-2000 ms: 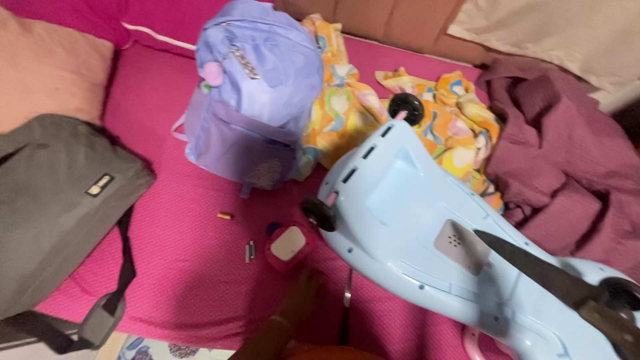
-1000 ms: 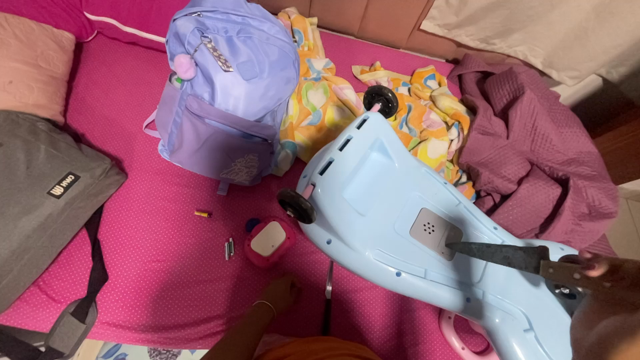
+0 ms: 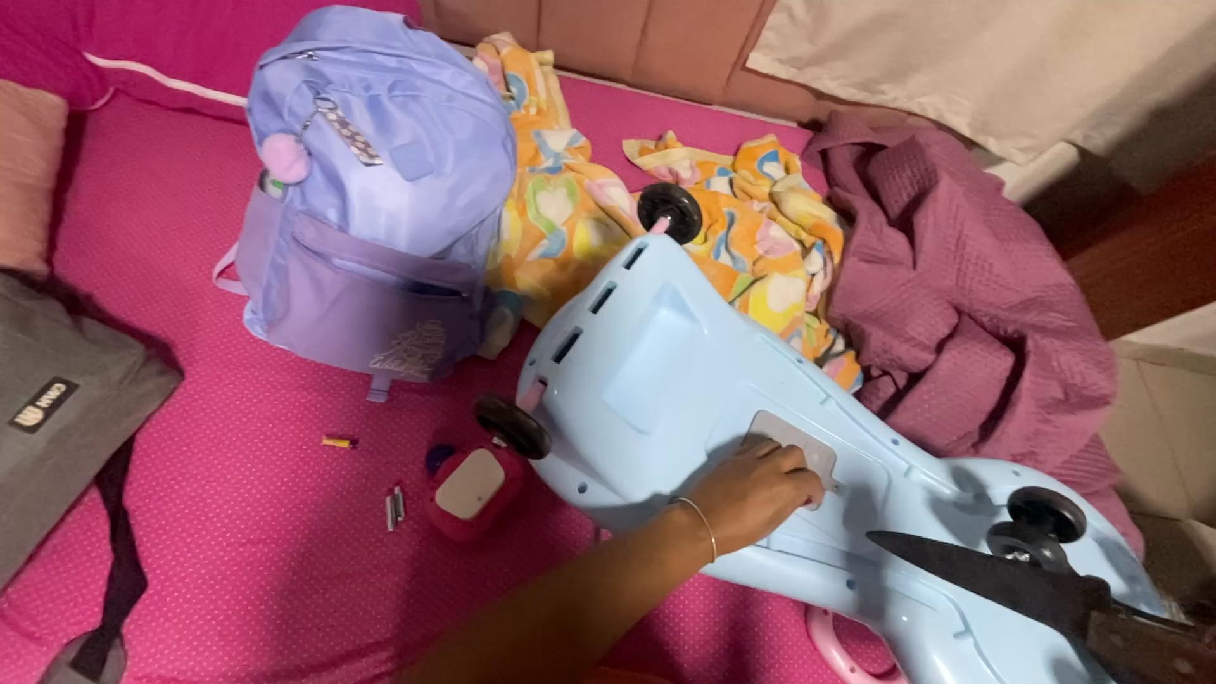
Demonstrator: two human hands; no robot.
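Observation:
A light blue plastic ride-on toy (image 3: pixel 655 380) lies upside down on the pink bed, its black wheels upward. My left hand (image 3: pixel 769 489), with a thin bangle on the wrist, has its fingers curled on the grey cover (image 3: pixel 793 446) in the toy's underside; whether they grip it cannot be told. At the lower right a kitchen knife (image 3: pixel 988 575) with a dark blade and wooden handle points left above the toy. My right hand is not clearly visible at the knife's handle. Left of the toy lie a pink-red device with a white panel (image 3: pixel 470 483), small silver batteries (image 3: pixel 394 509) and a yellow battery (image 3: pixel 338 442).
A lilac backpack (image 3: pixel 380 190) stands behind the small items. Beyond the toy lie an orange patterned cloth (image 3: pixel 570 199) and a purple quilted blanket (image 3: pixel 959 313). A grey bag (image 3: pixel 66 418) with a black strap is at the left. Part of a pink ring (image 3: pixel 845 651) shows under the toy.
My left hand has moved from the bed beside the toy onto the grey cover. The knife, whose tip was at the cover a second ago, is now away from it, toward the lower right.

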